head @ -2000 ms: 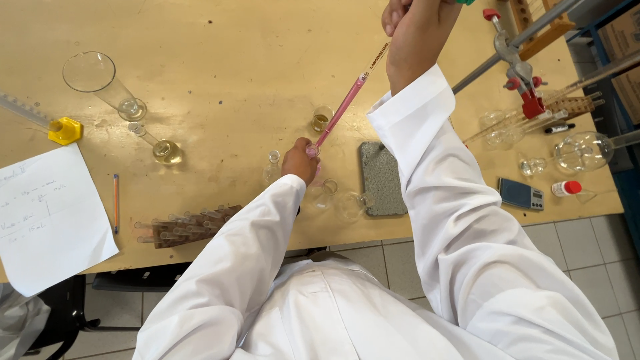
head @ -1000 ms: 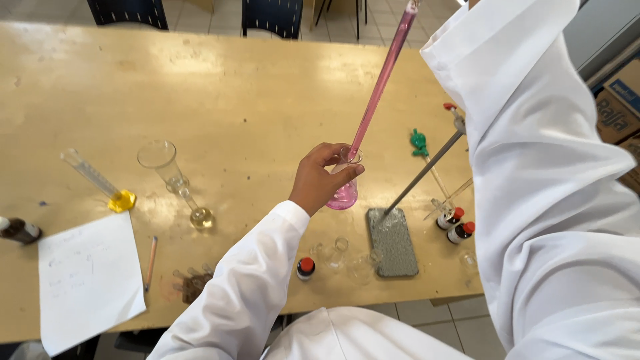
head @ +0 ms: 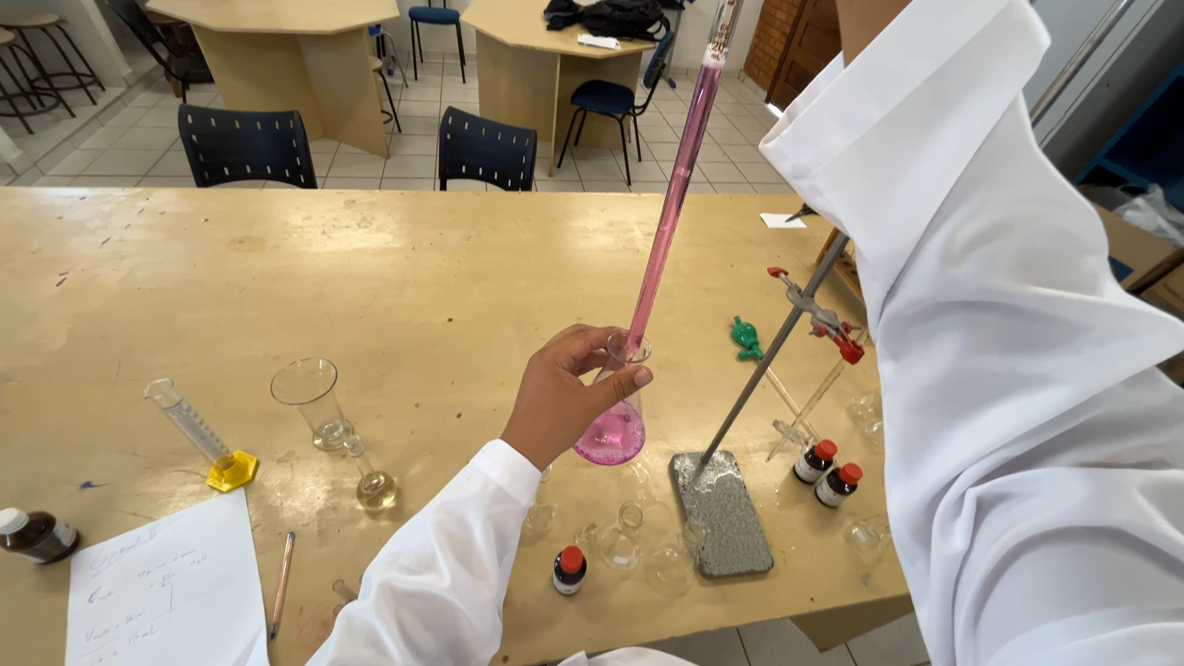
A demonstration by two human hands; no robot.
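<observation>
My left hand [head: 573, 388] grips the neck of a conical glass flask [head: 614, 435], held up above the table with pink liquid in its bottom. A long glass tube [head: 675, 194] filled with pink liquid leans up to the right, its lower end inside the flask's mouth. Only the wrist of my right arm shows at the top edge, above the white sleeve [head: 906, 120]; the right hand itself is out of frame, so its hold cannot be seen.
A stand with a grey base [head: 721, 518] and red clamp [head: 846, 342] rises at right. Red-capped bottles [head: 570, 569], small glass flasks [head: 620, 541] and a green pipette bulb [head: 745, 338] lie near it. At left are a graduated cylinder [head: 199, 430], a glass beaker [head: 310, 398], a flask of yellow liquid [head: 376, 490], paper [head: 171, 592] and a pen [head: 283, 585].
The view has tilted up toward the room. The right hand, seen near the top two seconds ago, has left the frame. The flask now shows plainly in my left hand, with the pink tube in its mouth.
</observation>
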